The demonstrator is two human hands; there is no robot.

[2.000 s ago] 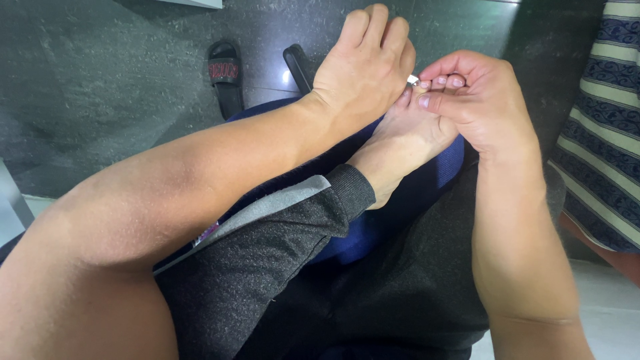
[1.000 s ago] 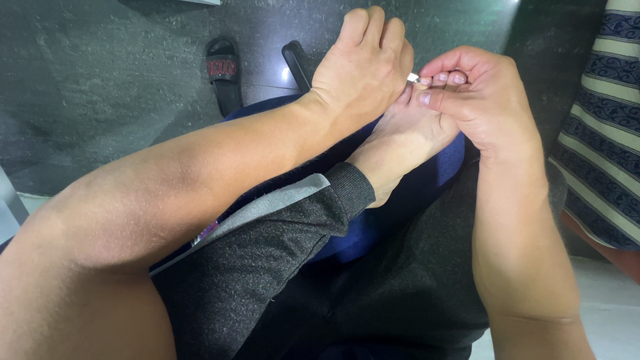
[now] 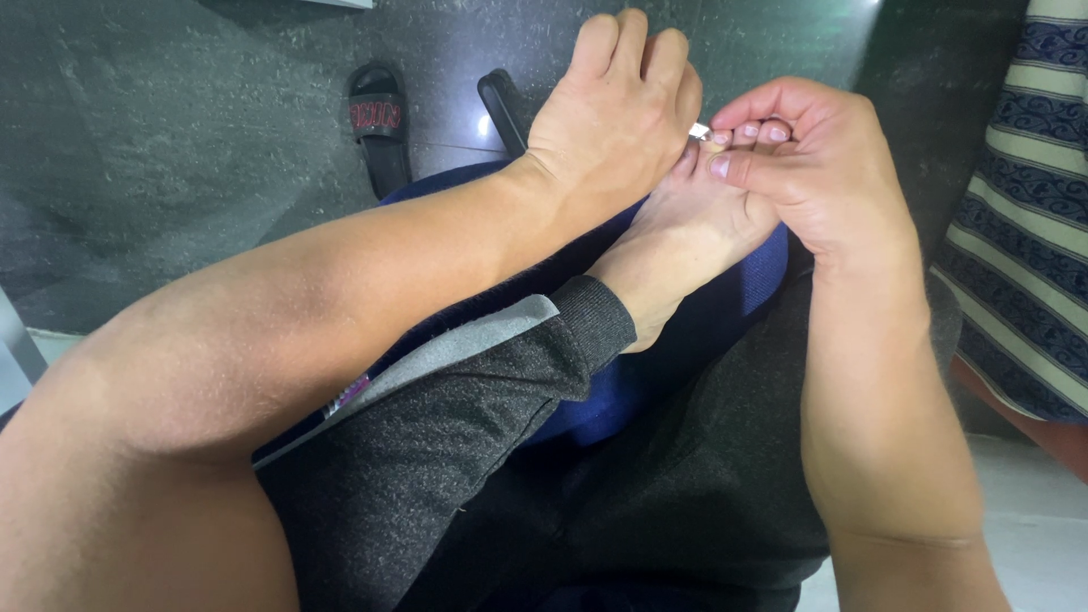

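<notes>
My left hand [image 3: 620, 102] is curled above the outer side of a bare foot [image 3: 680, 221], its fingertips and thumb hidden from view. From it sticks out the shiny tip of a small metal tool [image 3: 700, 132], which looks like a nail clipper, its end at a small toe. My right hand [image 3: 824, 161] pinches that toe [image 3: 719, 146] between thumb and index finger. Other toes show between its fingers. The foot comes out of the ribbed cuff of a dark grey trouser leg [image 3: 595, 327] lying across the lap.
Blue fabric [image 3: 765, 263] lies under the foot. A black slide sandal [image 3: 378, 127] rests on the dark tiled floor [image 3: 212, 153], with a black bar-like part [image 3: 503, 106] beside it. At the right hangs blue and cream patterned striped cloth [image 3: 1028, 212], with part of a person's leg [image 3: 1011, 408] below.
</notes>
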